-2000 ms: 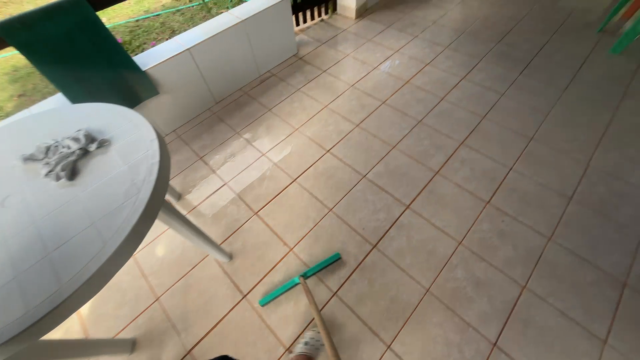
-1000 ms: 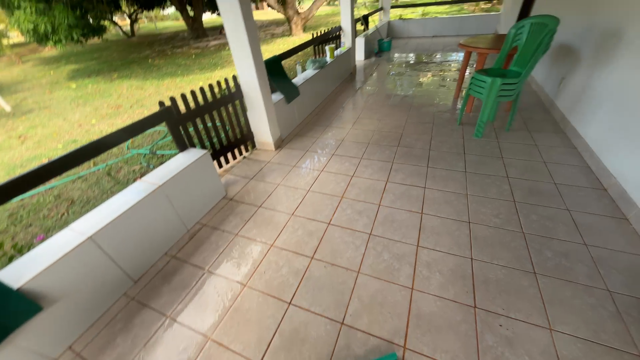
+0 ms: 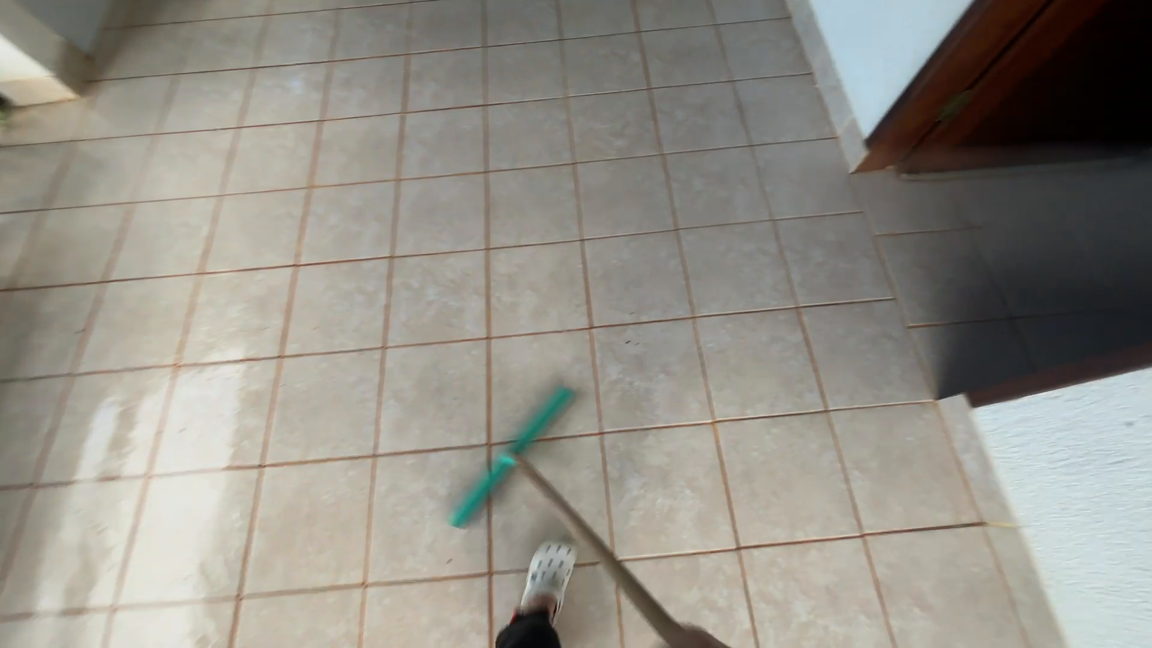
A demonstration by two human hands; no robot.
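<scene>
A green floor squeegee (image 3: 511, 457) lies slanted across the tiles at the lower middle, a little blurred. Its wooden handle (image 3: 605, 556) runs down and right to the bottom edge of the view. There a small part of a hand (image 3: 697, 637) is wrapped on the handle; it looks like my right hand, mostly cut off by the frame. My left hand is out of view. Just below the squeegee head is my foot in a white clog with holes (image 3: 550, 571), under a dark trouser leg (image 3: 529, 630).
Tiled floor (image 3: 441, 297) spreads around, with wet-looking, shiny patches at left. A brown wooden door frame (image 3: 922, 85) and dark doorway stand at upper right, with a white wall (image 3: 1071, 504) below. A white pillar base (image 3: 40, 76) is at upper left.
The view has swung to the floor and the doorway side. The round table, the green chairs and the fence of the earlier frames are out of view.
</scene>
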